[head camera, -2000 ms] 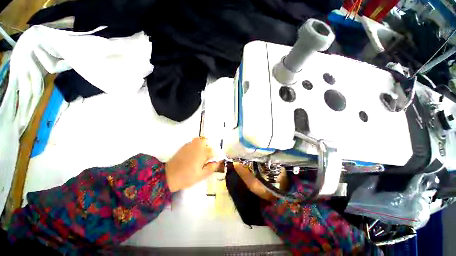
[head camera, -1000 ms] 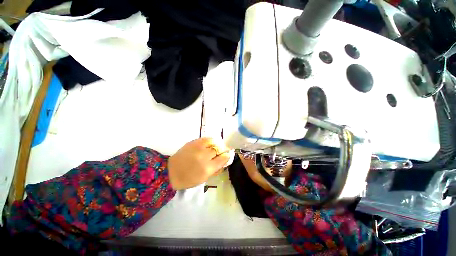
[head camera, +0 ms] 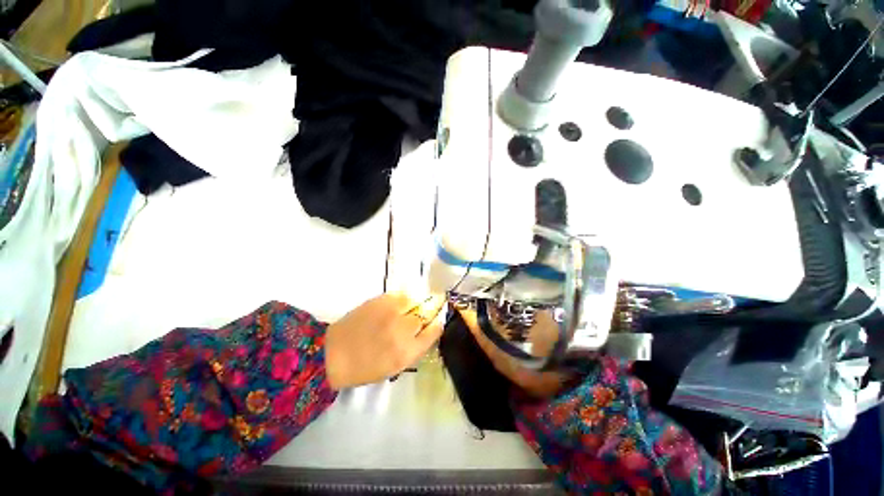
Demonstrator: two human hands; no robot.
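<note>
The white sewing machine head [head camera: 640, 184] with a blue stripe stands right of centre. My left hand [head camera: 380, 339] lies left of the needle area, its fingertips together at the machine head's lower left edge; whether they pinch the work is not clear. My right hand [head camera: 514, 358] is partly hidden behind the shiny metal guard [head camera: 572, 300], its fingers reaching to the same spot. A black fabric piece [head camera: 475, 383] lies under and beside my right hand and hangs toward the front edge. The needle and presser foot are hidden.
A white strip bundle [head camera: 184, 102] and a black fabric pile [head camera: 344, 165] lie at the back left. A wooden strip [head camera: 73, 281] and a blue flat object [head camera: 109, 237] are at left. A clear zip bag [head camera: 756, 387] and a parts tray [head camera: 775, 453] are at lower right.
The view has shifted, so the machine head sits lower and further left in the picture than a second ago. Both hands stay close to the needle area, with little visible movement.
</note>
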